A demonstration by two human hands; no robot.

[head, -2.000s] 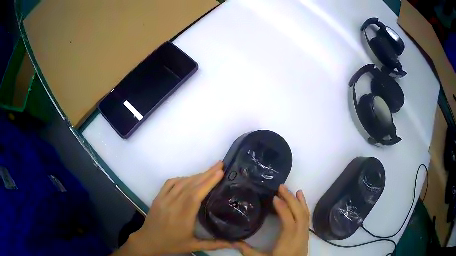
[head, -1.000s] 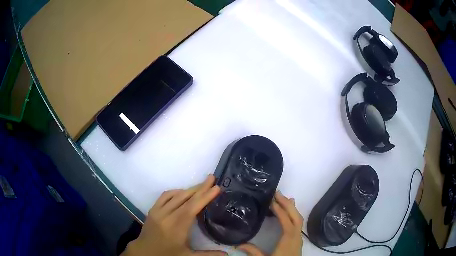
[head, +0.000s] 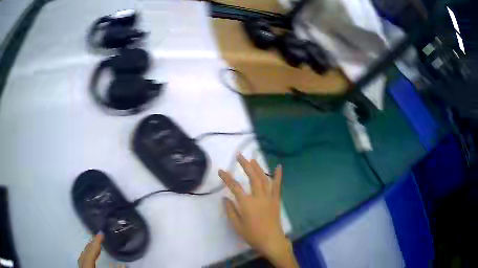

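Observation:
A black oval unit (head: 110,214) lies on the white foam sheet (head: 42,131) at lower left, with glinting film on its two round areas. My left hand (head: 91,252) is at its near left side, mostly cut off by the bottom edge; its grip is unclear. A second oval unit (head: 170,153) lies up and right of it. A thin black cable (head: 157,192) leaves each unit to the right. My right hand (head: 254,201) is spread over the sheet's right edge near the cables, its fingers apart, holding nothing visible.
Two black headphones (head: 126,86) lie at upper left. More black items (head: 288,44) lie on brown cardboard (head: 272,76) at the top. A white power strip (head: 358,128) is on the green mat (head: 319,178). A dark bar crosses at upper right. Blue bins (head: 409,220) stand at lower right.
The view has swung to the right, so the mat and power strip show. My right hand has left the near oval unit and moved right, fingers spread. A cable now shows at that unit.

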